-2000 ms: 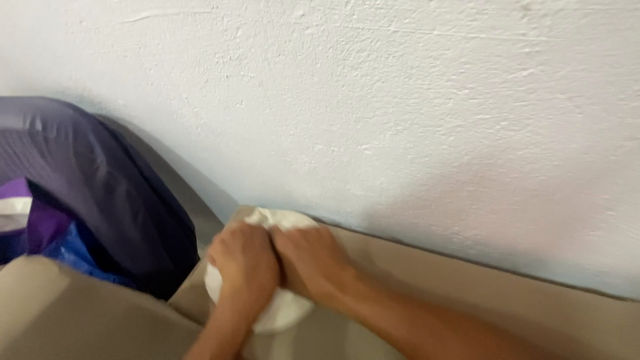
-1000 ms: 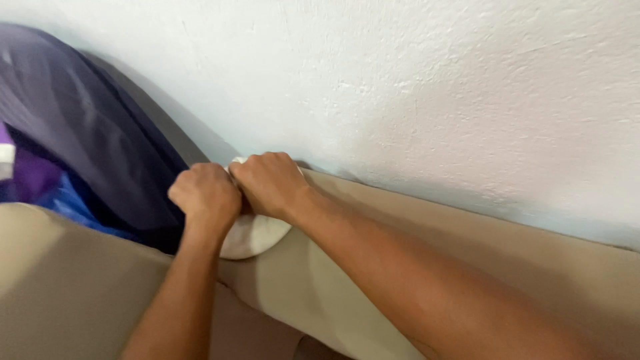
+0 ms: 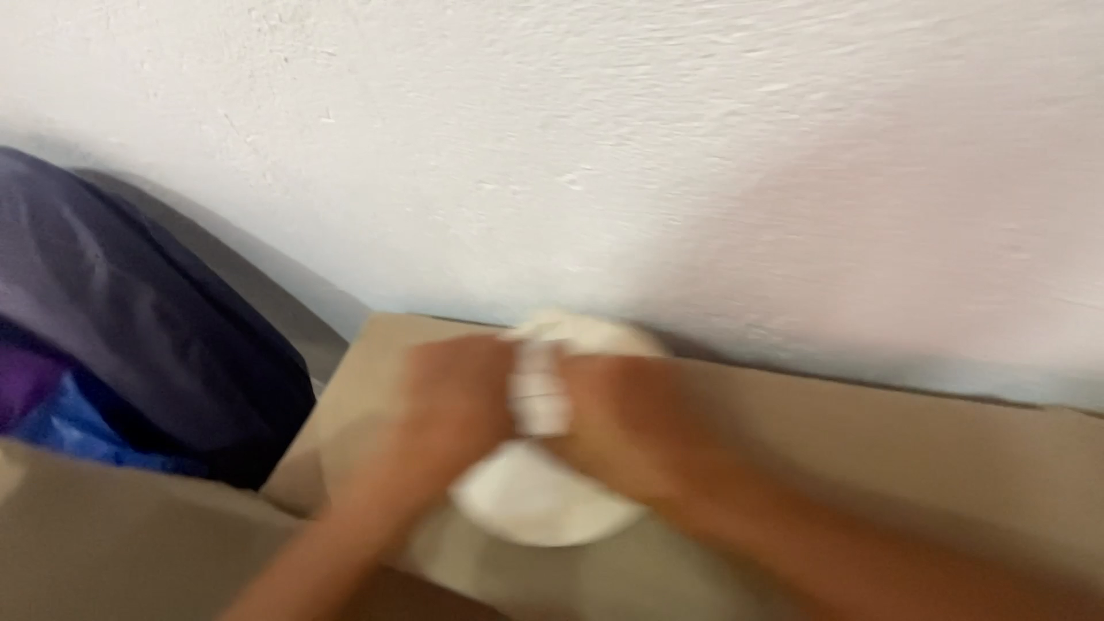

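A white cloth (image 3: 552, 504), blurred by motion, lies bunched against the top of a beige upholstered sofa back (image 3: 828, 440). My left hand (image 3: 461, 384) grips its left part, and my right hand (image 3: 617, 405) grips its right part. A narrow strip of the cloth shows between the two hands, with more of it above and below them. The fingertips are hidden in the blur and the folds.
A textured white wall (image 3: 561, 172) rises right behind the sofa back. At the left stands a dark purple-grey covered object (image 3: 147, 319), with blue plastic material (image 3: 78, 423) beside it. A beige cushioned part (image 3: 112, 535) fills the lower left.
Both hands, close together on the cloth a second ago, are now a little apart, with cloth showing between them. The view has shifted.
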